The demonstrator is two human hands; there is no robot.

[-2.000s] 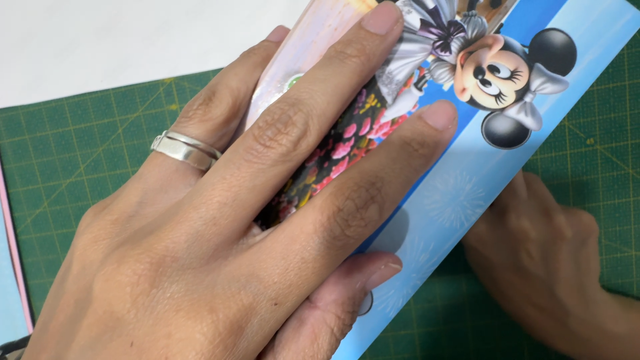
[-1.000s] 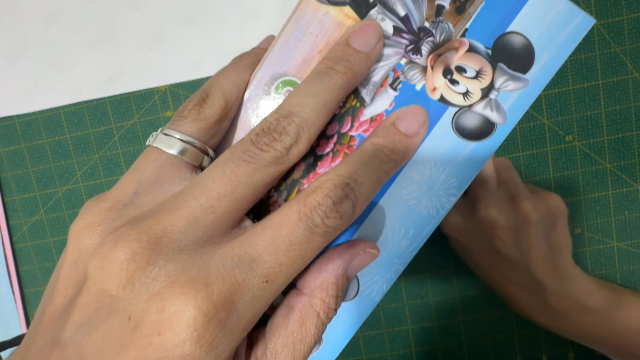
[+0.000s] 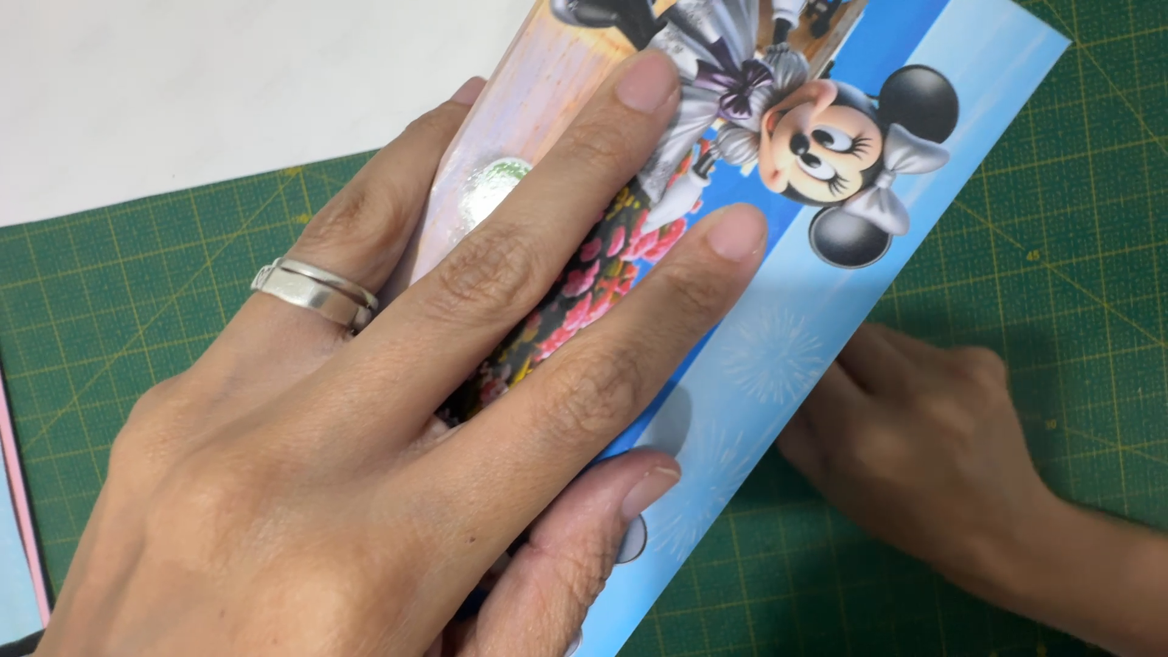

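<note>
A glossy printed card or folder point(image 3: 776, 338), blue with fireworks, pink flowers and a cartoon mouse figure in a silver dress, lies diagonally across the middle of the view. My left hand point(image 3: 392, 392), with silver rings on one finger, rests over it, fingers spread on its face and thumb at its lower part. A shiny round sticker point(image 3: 493, 187) shows beside the fingers. At the right, my right hand point(image 3: 922, 456) is partly beneath the card's right edge; its fingertips are hidden, so I cannot tell whether it holds anything.
Under everything lies a green cutting mat point(image 3: 1077, 228) with yellow grid lines. A white sheet or surface point(image 3: 201, 91) covers the upper left. At the left edge is a light blue item with a pink border point(image 3: 23, 511).
The card and both hands have shifted slightly left in the view since the earliest frame. My left hand stays on the card and my right hand stays beneath its edge.
</note>
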